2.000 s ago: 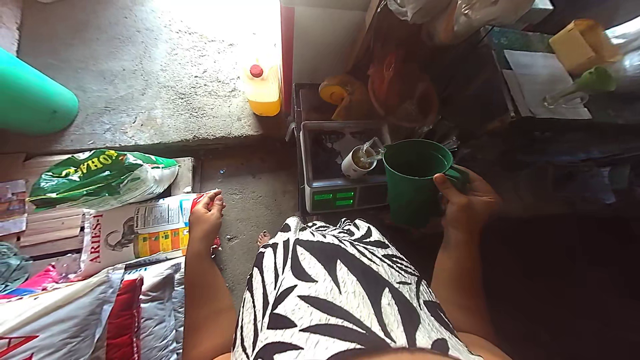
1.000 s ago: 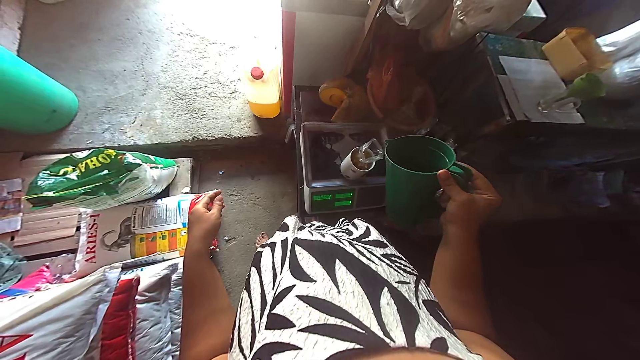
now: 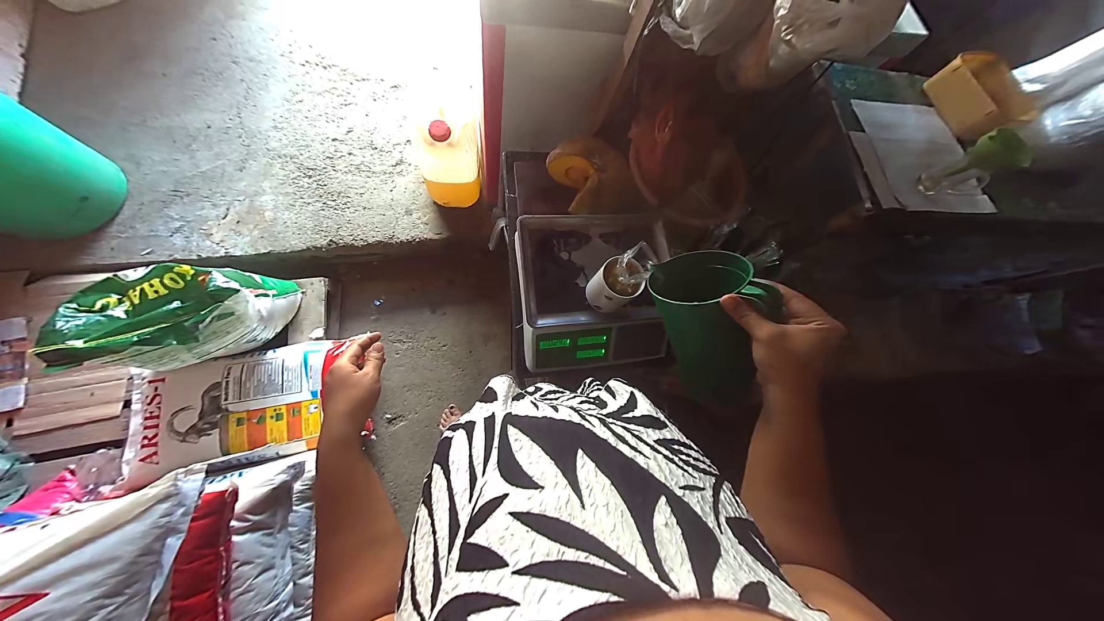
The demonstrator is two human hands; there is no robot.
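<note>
My right hand (image 3: pixel 789 332) grips the handle of a green plastic pitcher (image 3: pixel 700 336), its thumb on the rim. Left of the pitcher, a digital weighing scale (image 3: pixel 593 342) with a lit green display bears a white cup (image 3: pixel 609 289). A clear plastic bag (image 3: pixel 636 259) stands partly in the cup's mouth, close to the pitcher's rim. What the pitcher holds is hidden in shadow. My left hand (image 3: pixel 354 379) hovers at or just over the end of a printed feed sack (image 3: pixel 274 392), fingers bent; whether it touches the sack is unclear.
A green and white sack (image 3: pixel 172 306) and other sacks (image 3: pixel 95 543) lie at the left. A jug of yellow liquid (image 3: pixel 452 168) stands on the concrete ledge, a green container (image 3: pixel 56 172) at far left. Papers (image 3: pixel 914 155) and a yellow box (image 3: pixel 975 93) lie on a table at right.
</note>
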